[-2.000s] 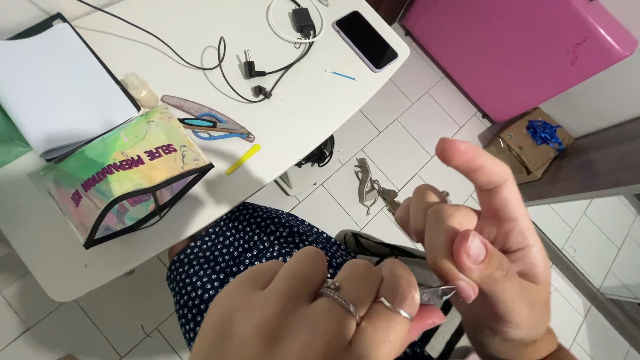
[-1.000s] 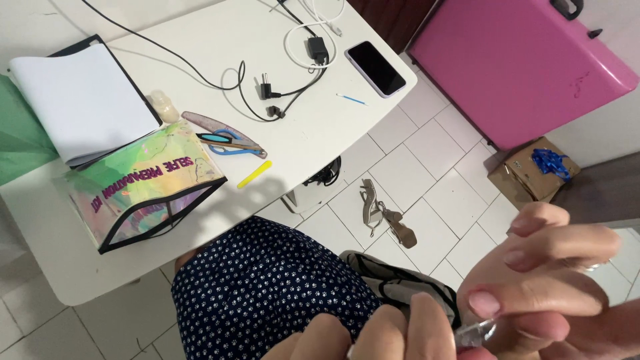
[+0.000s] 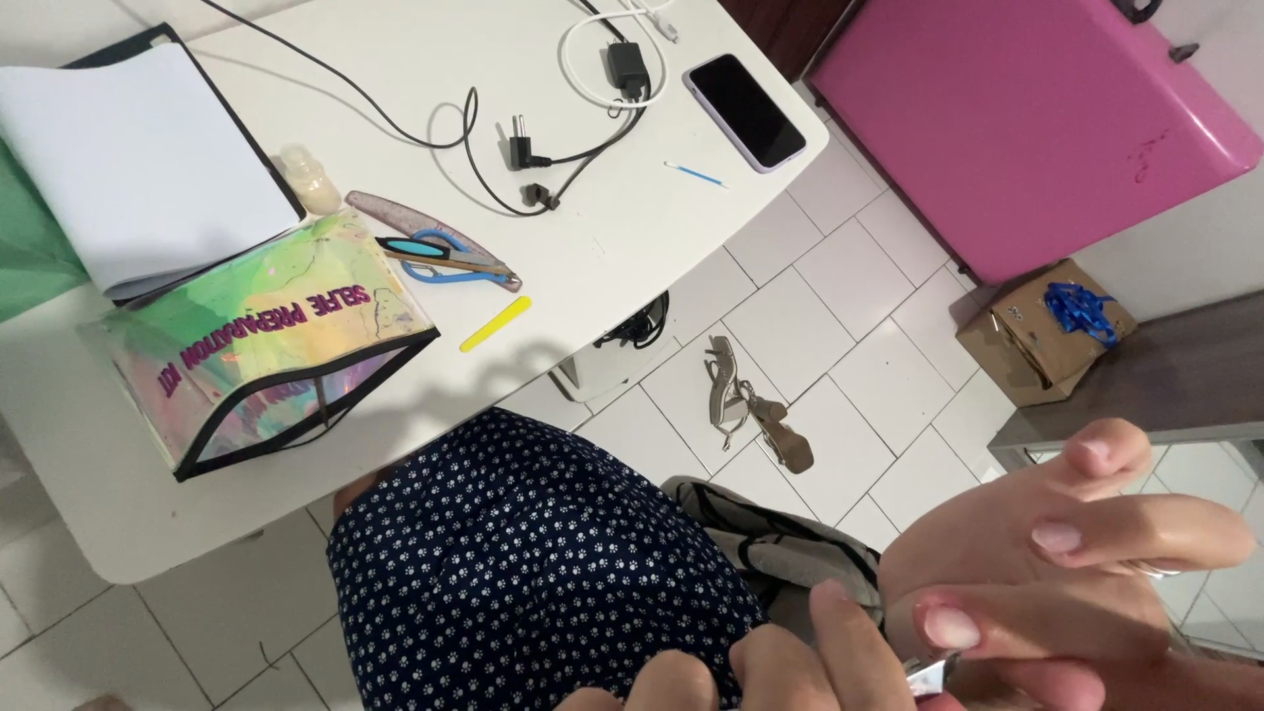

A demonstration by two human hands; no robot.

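At the bottom edge, my left hand (image 3: 780, 671) is curled around a small metal nail tool (image 3: 928, 676), mostly hidden by its fingers. The tool's shiny end lies at a fingertip of my right hand (image 3: 1047, 583), just below the nail. My right hand is at the lower right, its other fingers spread and bent, a ring on one of them; whether it also steadies the tool is hidden. My lap, in dark blue cloth with white paw prints (image 3: 533, 573), is left of the hands.
The white table (image 3: 612, 237) bears an iridescent pouch (image 3: 267, 326), paper (image 3: 148, 168), scissors (image 3: 434, 259), a yellow nail file (image 3: 496, 324), cables, a blue cotton swab (image 3: 697, 175) and a phone (image 3: 748, 112). Sandals (image 3: 750, 405), a pink case (image 3: 1027, 128) and a cardboard box (image 3: 1042, 336) lie beyond.
Both hands have moved right and lower in the view since two seconds ago. My right hand's fingers have changed pose. The tool stays in my left hand. The view has shifted slightly.
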